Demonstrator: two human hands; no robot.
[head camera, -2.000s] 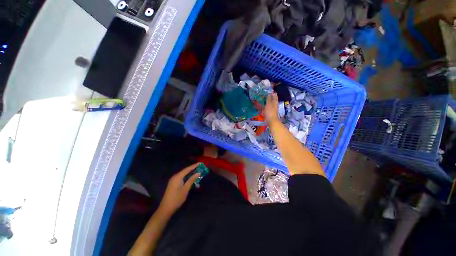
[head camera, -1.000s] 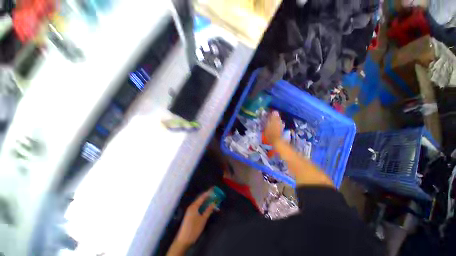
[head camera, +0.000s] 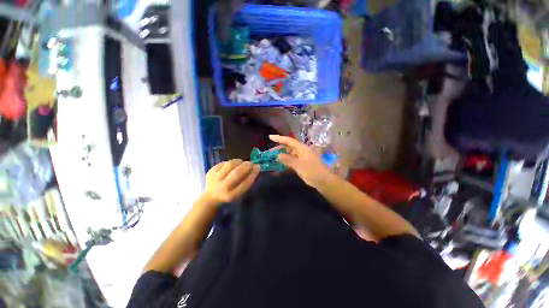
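Observation:
A small dark green item (head camera: 269, 159) is held between my two hands, in front of my black shirt. It is blurred, and I cannot tell what it is. My left hand (head camera: 232, 179) has its fingers closed on the item's left end. My right hand (head camera: 299, 159) is at its right end, with the thumb and fingers around it and the index finger raised. A larger green piece (head camera: 234, 43) lies at the left side of the blue plastic crate (head camera: 332, 57), among white and orange scraps.
The white sewing table (head camera: 165, 180) runs along the left, with a black rectangle (head camera: 159, 68) and a thin yellow-blue item (head camera: 171, 101) on it. Another blue crate (head camera: 400, 36) stands at the upper right. A red thing (head camera: 379, 185) lies at the right. Shiny scraps lie on the floor below the crate.
My right hand has left the crate and come to the green item beside my left hand. The view has turned, so the crate now shows upright at the top and the table at the left.

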